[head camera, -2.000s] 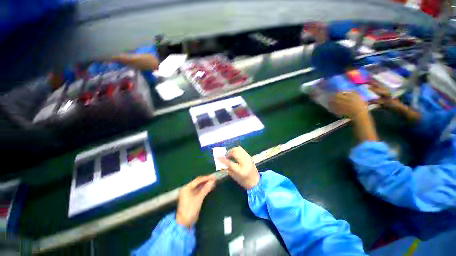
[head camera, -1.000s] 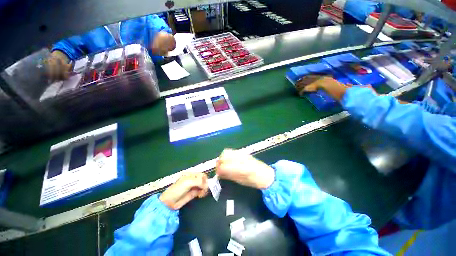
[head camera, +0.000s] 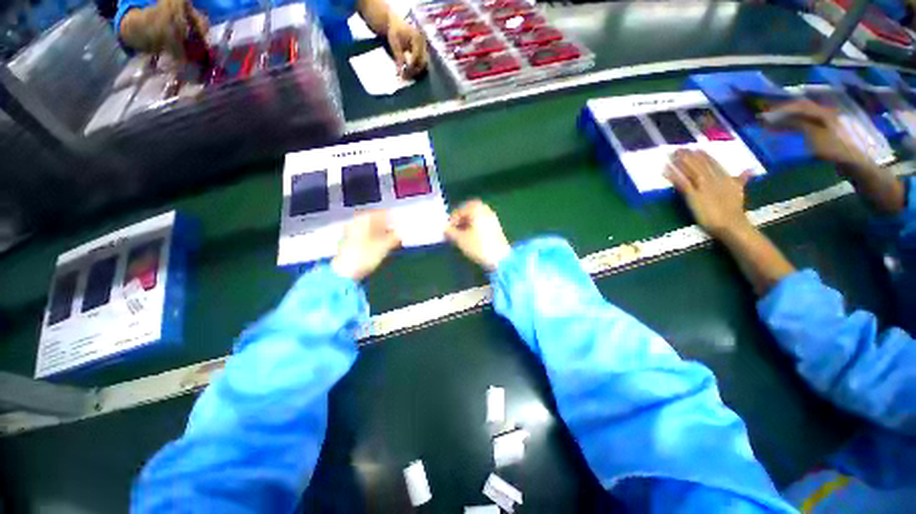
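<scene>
A tablet retail box (head camera: 321, 236) lies face up on the green conveyor, its white face showing two dark device pictures and one coloured one. My left hand (head camera: 367, 244) is over the lower part of that face, blurred, fingers bent. My right hand (head camera: 476, 233) is at the box's right edge, fingertips drawn together. I cannot tell whether either hand holds a label. Several small white labels (head camera: 509, 447) lie loose on the dark bench. Another box (head camera: 100, 331) lies to the left, a small white piece on its face near the coloured picture.
A worn pale rail (head camera: 407, 313) separates conveyor and bench. At right, a neighbour's hand (head camera: 711, 191) rests on a third box (head camera: 643, 186), beside more blue boxes. Across the belt are stacked clear trays (head camera: 241, 110), a tray of red parts (head camera: 492, 45) and a person's hands.
My hands have moved from the rail up over the box; the white label seen between them is no longer visible. The boxes have shifted left. The neighbour's hand now lies on a white-faced box.
</scene>
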